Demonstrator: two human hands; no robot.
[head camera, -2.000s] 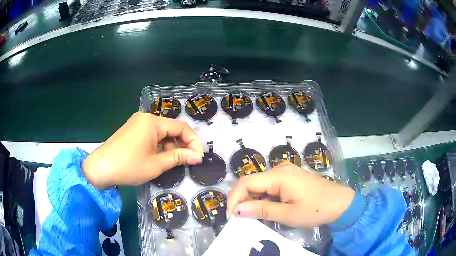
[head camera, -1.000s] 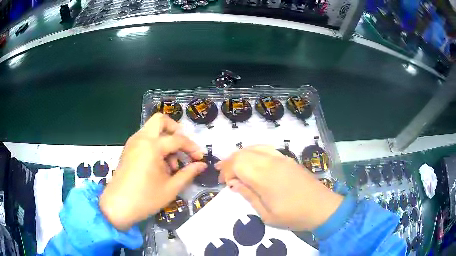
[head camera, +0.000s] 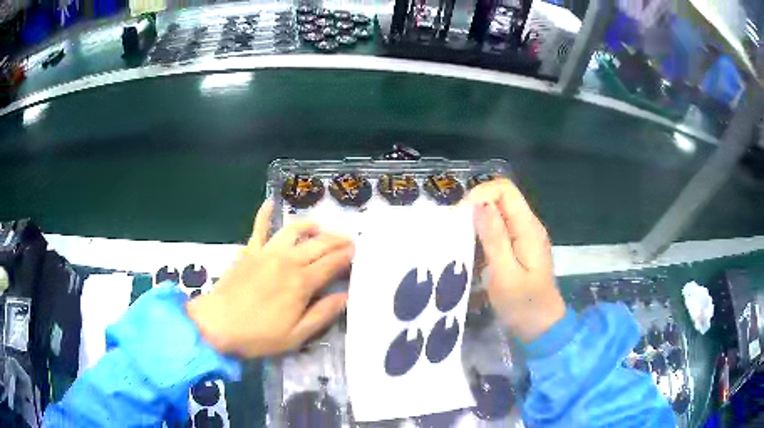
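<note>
A white release liner sheet (head camera: 373, 359) is held up over the clear blister tray (head camera: 275, 196). It carries several notched black adhesive discs (head camera: 413, 294) in two columns on its lower part; its upper part is blank. My right hand (head camera: 513, 255) pinches the sheet's upper right corner. My left hand (head camera: 281, 288) is at the sheet's left edge, fingers bent; whether it grips the sheet is unclear. Round display modules (head camera: 398, 188) with gold-orange circuitry show in the tray's far row. The sheet and my hands hide much of the middle rows.
A green surface (head camera: 360, 109) with white edging lies beyond the tray, with a small dark part (head camera: 404, 153) on it. A spare sticker sheet (head camera: 207, 410) and blank white paper (head camera: 102, 318) lie left. A second tray (head camera: 662, 351) and crumpled tissue (head camera: 697, 306) lie right.
The liner sheet has come up from the tray's near side and now stands over its middle. My right hand has moved right and away from me with it. The view has shifted.
</note>
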